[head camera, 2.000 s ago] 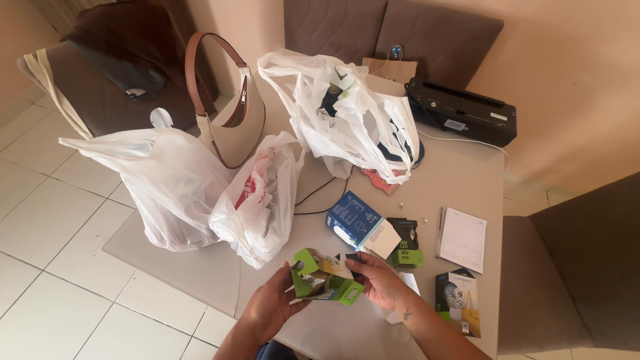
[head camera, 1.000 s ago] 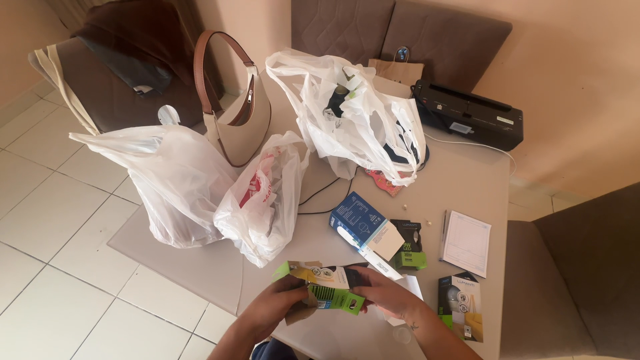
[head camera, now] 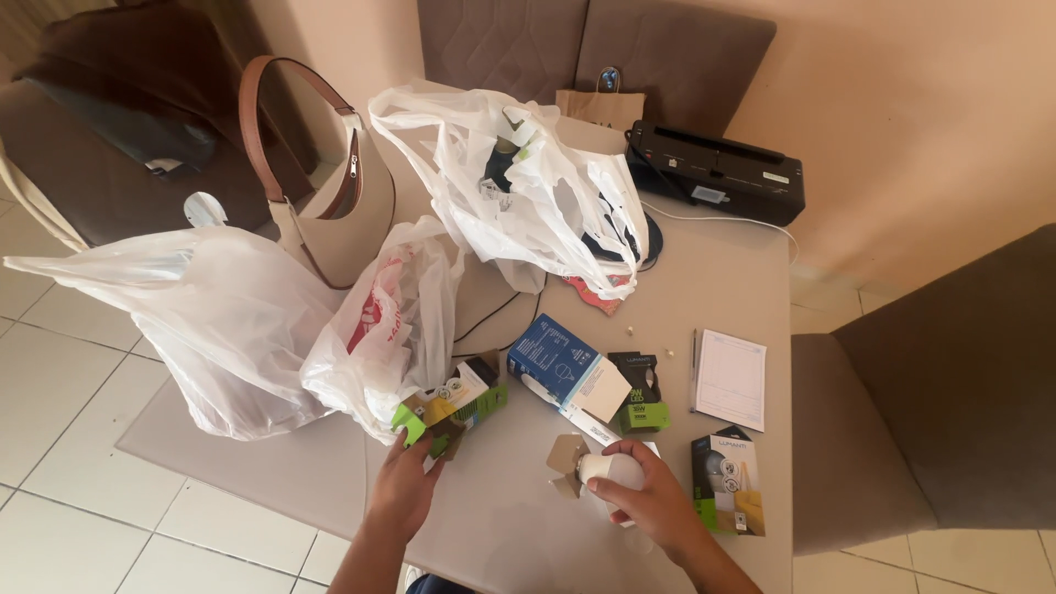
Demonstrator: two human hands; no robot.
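My right hand grips a white light bulb between thumb and fingers, its base end toward the open flaps of a small cardboard box. My left hand holds the near end of a green and black bulb box with open flaps. Between and beyond my hands lies a blue bulb box with an open white flap. Beside it is a black and green LED bulb box. Another boxed bulb lies to the right of my right hand.
White plastic bags and a cream handbag take up the left and back. A black device with a white cable sits at the back right. A notepad and pen lie near the right edge.
The green and black box was between both hands; now only my left hand holds it, farther left. My right hand has moved right and now holds a bulb.
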